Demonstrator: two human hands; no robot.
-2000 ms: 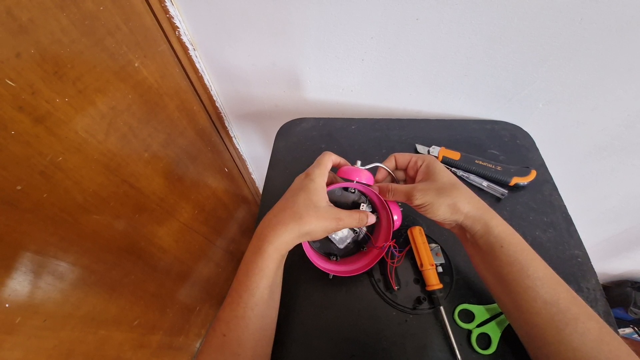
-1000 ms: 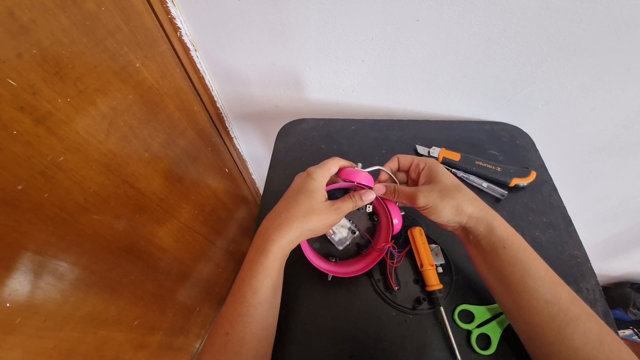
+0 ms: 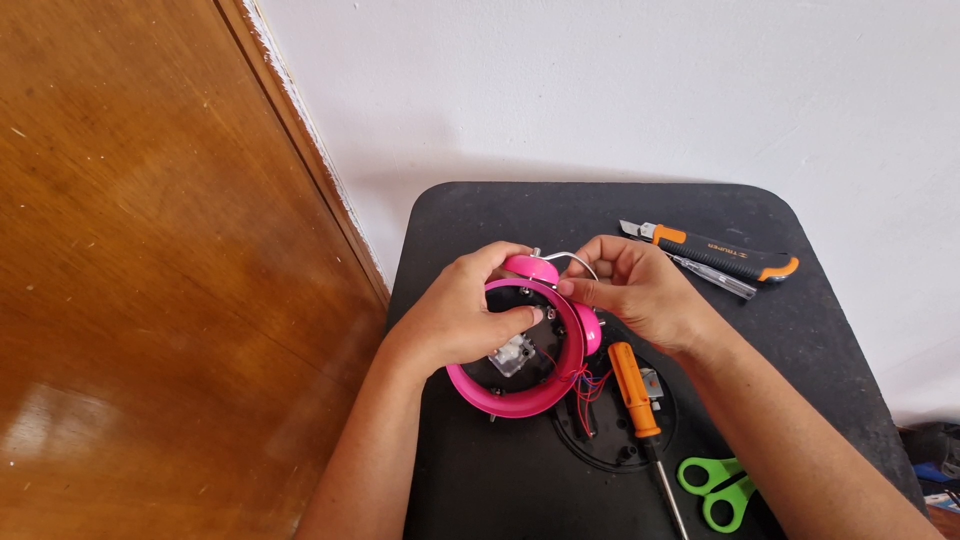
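A pink twin-bell alarm clock housing [image 3: 510, 409] stands open at the back, its clear movement box [image 3: 513, 355] showing inside. My left hand [image 3: 469, 319] grips the housing's upper left, thumb inside the ring and fingers behind the left pink bell [image 3: 531, 268]. At the top, between the bells, the fingertips of my right hand [image 3: 630, 289] pinch close to the rim, under the curved metal handle [image 3: 574, 256]; what they pinch is hidden. The right pink bell [image 3: 589, 328] sits below those fingers. Red and blue wires [image 3: 589, 386] run from the housing to the round black back cover [image 3: 611, 450].
On the black table [image 3: 480, 217] an orange-handled screwdriver [image 3: 634, 390] lies across the cover. Green-handled scissors [image 3: 712, 495] are at the front right, partly under my right forearm. A utility knife [image 3: 724, 251] and a clear-handled tool [image 3: 716, 277] lie at the back right.
My left thumb has moved off the inside parts near the movement box, then back down from the rim into the ring. My right hand has stayed by the handle.
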